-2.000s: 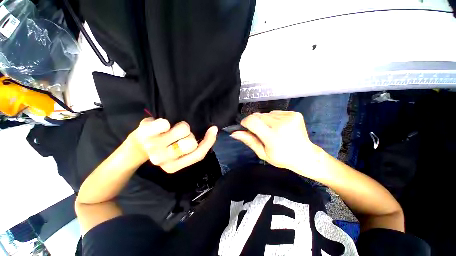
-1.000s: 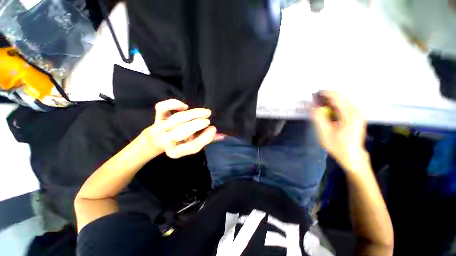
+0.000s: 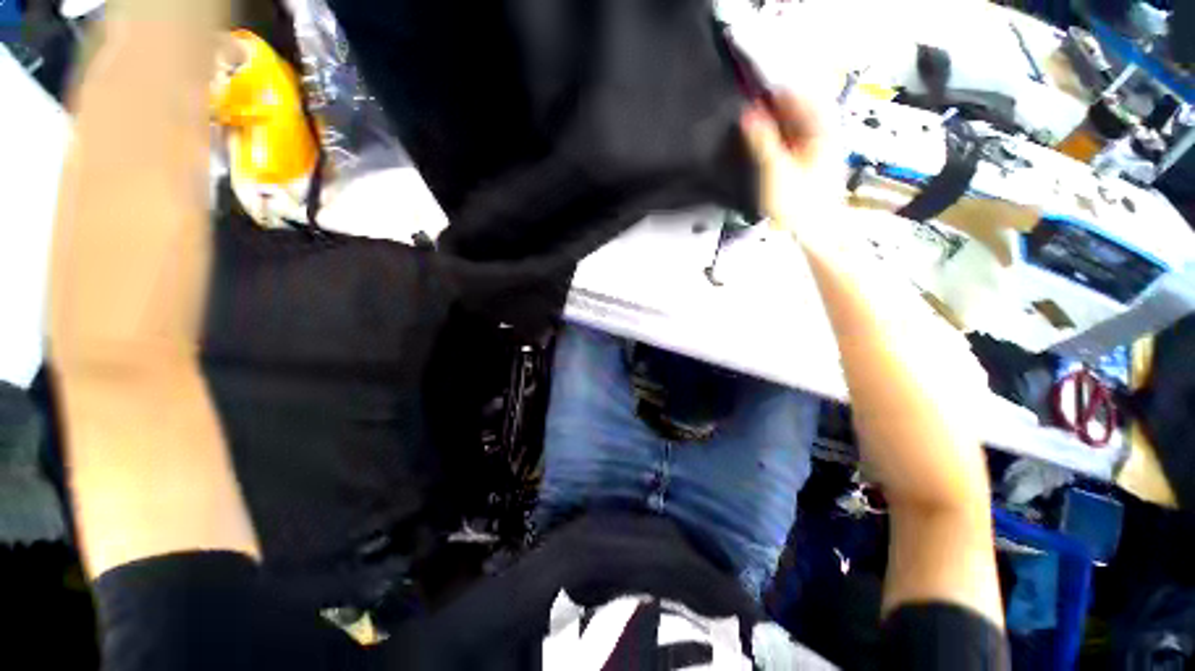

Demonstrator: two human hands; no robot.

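Note:
The black garment (image 3: 590,118) is raised and blurred at the top middle, its lower part hanging over the white table edge. My right hand (image 3: 786,144) holds its right edge between the fingers. My left forearm reaches up past the top left edge of the picture, and my left hand is cut off there. More black cloth (image 3: 315,354) lies below and left of the raised garment.
A white sewing machine (image 3: 1048,249) stands on the table (image 3: 655,282) at the right. Red-handled scissors (image 3: 1084,404) lie at the far right. An orange item (image 3: 269,112) and clear plastic (image 3: 347,118) are at the upper left. A blue basket (image 3: 1075,590) is at the lower right.
The garment has been lifted. My right hand has come back to it and taken its edge. My left hand has gone up out of the picture. The view has turned, showing the sewing machine.

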